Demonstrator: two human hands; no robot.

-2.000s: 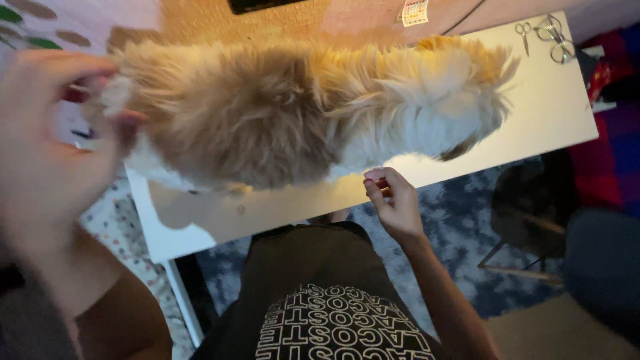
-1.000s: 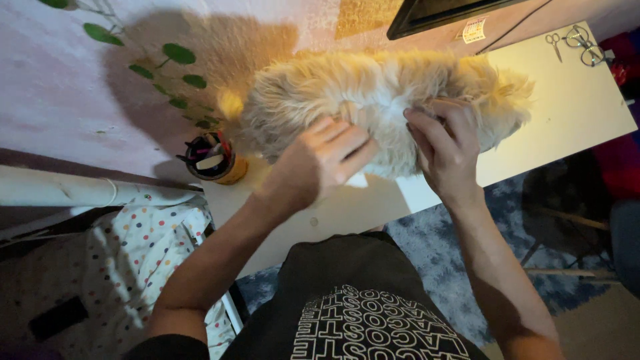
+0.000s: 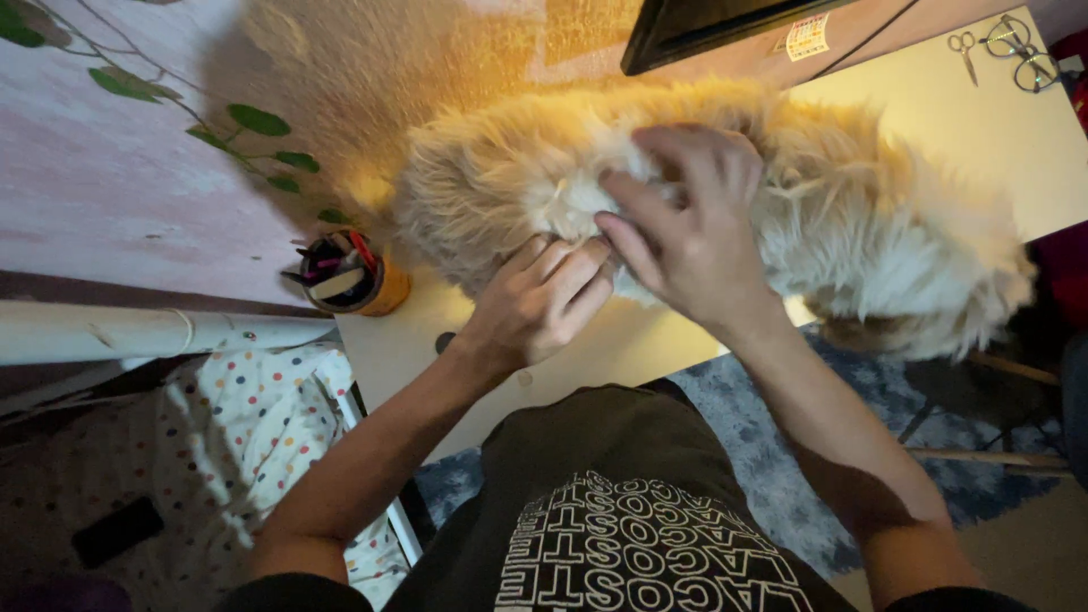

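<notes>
A long-haired dog with cream and tan fur (image 3: 833,195) stands on the white tabletop (image 3: 595,348) along the wall. My left hand (image 3: 544,297) is pressed against the fur of its near side, fingers curled; whether it pinches a lock of fur is hidden. Just right of it, my right hand (image 3: 693,212) rests on the dog's back with fingers spread and bent into the fur. The fingertips of both hands are close together around a patch of pale fur.
An orange pen cup (image 3: 387,289) stands by the wall at the table's left. Small scissors (image 3: 965,58) and eyeglasses (image 3: 1020,53) lie at the far right corner. A black-framed screen (image 3: 705,25) is above the dog. A dark phone (image 3: 117,531) lies on dotted bedding (image 3: 246,399). Green vine leaves (image 3: 259,120) hang left.
Two seconds ago my left hand was raised at the far left and my right hand was at the table's front edge. Both are now together on the fur. The view has shifted left.
</notes>
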